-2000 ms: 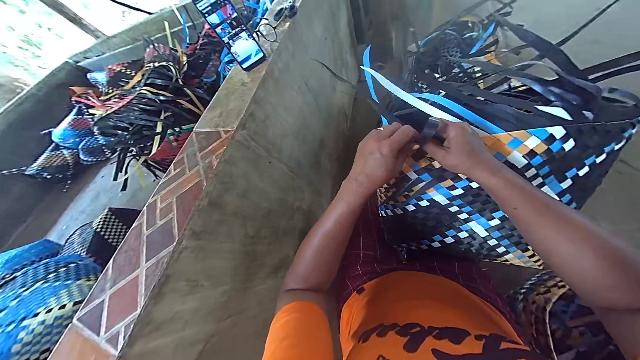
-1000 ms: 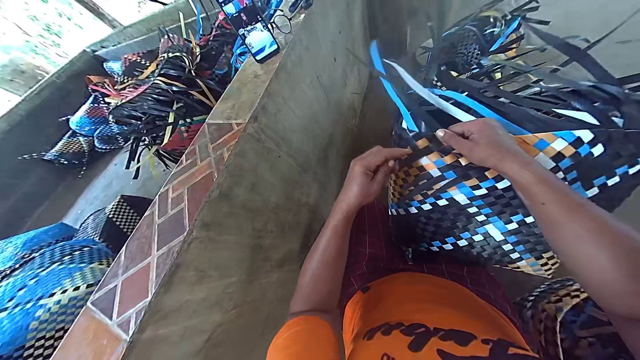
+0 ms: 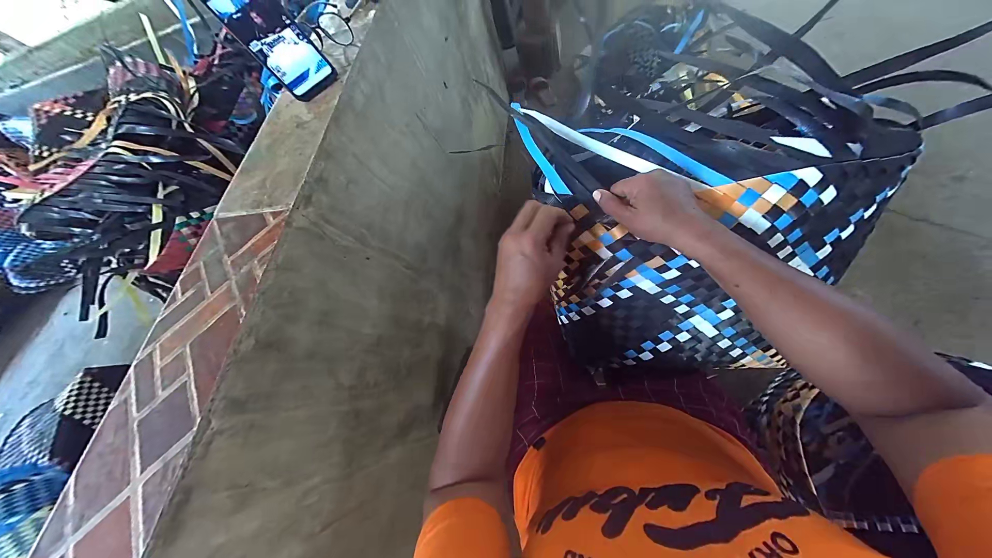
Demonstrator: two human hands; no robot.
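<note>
A woven basket of black, blue, white and orange plastic strips (image 3: pixel 682 310) stands before my lap, long loose strips rising from its rim. My left hand (image 3: pixel 535 244) is at the basket's near left corner, fingers bent against the weave; what lies between its fingertips is hidden. Over the rim, my right hand (image 3: pixel 655 205) pinches a black strip (image 3: pixel 577 174) between thumb and fingers. A blue strip (image 3: pixel 542 159) and a white strip (image 3: pixel 589 143) stick up beside it, meeting near their tips.
A concrete wall (image 3: pixel 310 333) with a brick-patterned ledge (image 3: pixel 167 387) runs along my left. On the ledge lies a lit phone (image 3: pixel 291 58) near a cable. Beyond are piled woven pieces with loose strips (image 3: pixel 124 155). Another woven basket (image 3: pixel 837 457) stands at lower right.
My hands have stayed at the basket's corner while their fingers shifted. Since the frame of one second ago, the left hand has closed in against the weave.
</note>
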